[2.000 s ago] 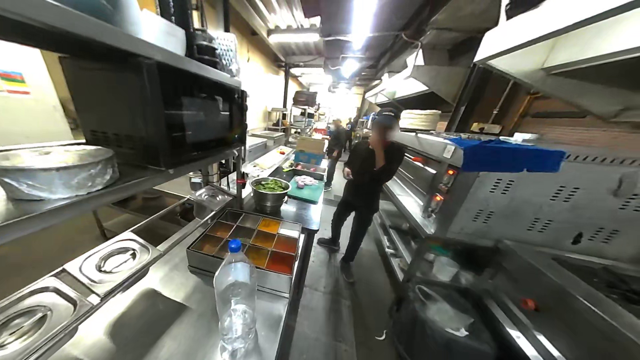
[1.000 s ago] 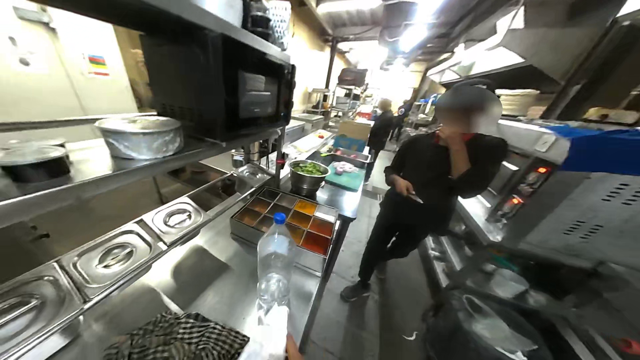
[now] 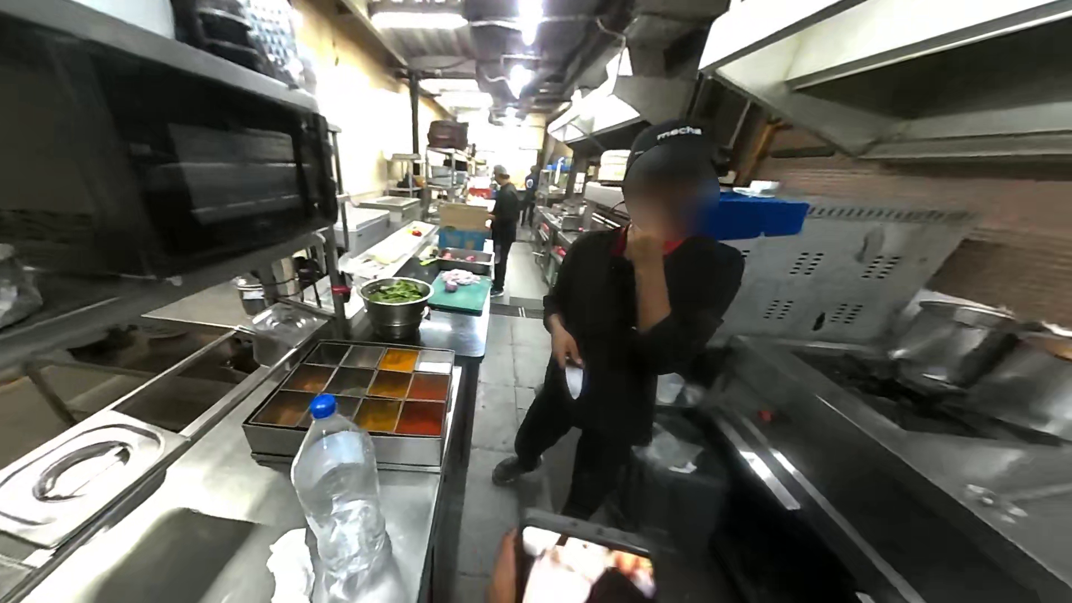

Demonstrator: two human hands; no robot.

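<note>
My left hand [image 3: 504, 571] shows at the bottom edge, its fingers along the left side of a smartphone [image 3: 586, 559] with a lit screen. A dark shape, perhaps a finger of my right hand [image 3: 618, 588], covers the screen's lower part; its grip is unclear. Left of the phone, a clear plastic bottle [image 3: 339, 494] with a blue cap stands on the steel counter [image 3: 209, 494], beside crumpled white paper or cloth [image 3: 291, 565]. Behind it sits a divided steel spice box [image 3: 347, 448] with orange, yellow and red contents in several compartments.
A person [image 3: 620, 335] in black stands in the aisle, one hand at the face, the other holding something whitish. A steel bowl [image 3: 396, 314] of green leaves and a green cutting board [image 3: 473, 301] with onions lie beyond. A microwave [image 3: 226, 167] is upper left; pots [image 3: 946, 343] are right.
The smartphone has come into view at the bottom. The checked cloth seen on the counter one second ago is out of view. The view has turned right since then.
</note>
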